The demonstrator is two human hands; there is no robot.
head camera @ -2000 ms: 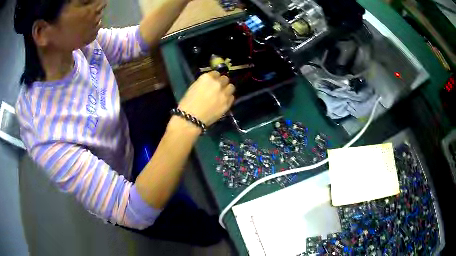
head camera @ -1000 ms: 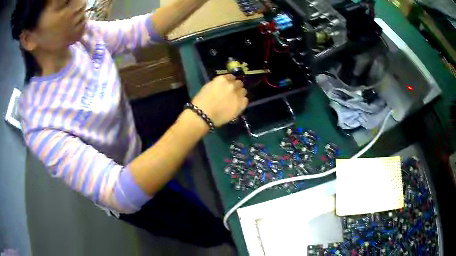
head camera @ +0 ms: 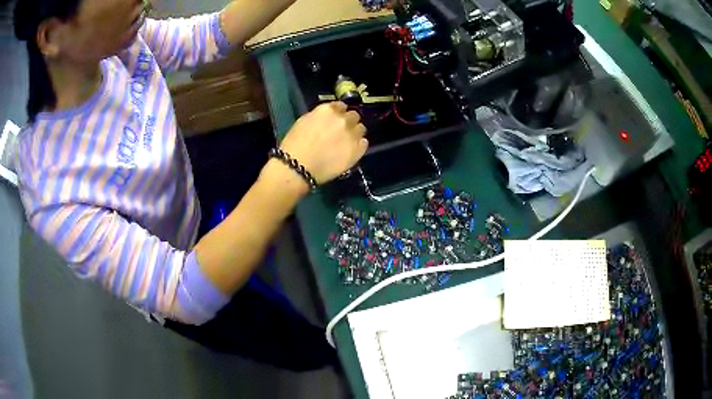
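Neither of my hands is in view. The black test fixture box (head camera: 312, 70) stands open on the green bench. Red and dark wires (head camera: 400, 78), a blue block (head camera: 421, 28) and a yellow cylindrical part (head camera: 344, 87) show inside or beside it. The raised black panel carries a clear block (head camera: 500, 43). A silver handle (head camera: 406, 192) is on the box's near side. Small circuit boards (head camera: 382, 241) lie in a loose pile below the handle. More boards fill a pale-framed tray (head camera: 663, 343), partly covered by a white perforated card (head camera: 556, 284).
Another person in a striped top (head camera: 117, 179) is at the left, one hand (head camera: 324, 144) at the box's near edge. A white cable (head camera: 421, 273) curves across the bench. A crumpled rag (head camera: 539, 167) lies beside a grey box (head camera: 624, 140) with a red light.
The whole view shifts right, then back left. The other person's hand stays at the near edge of the box. No clear movement of the fixture or boards shows.
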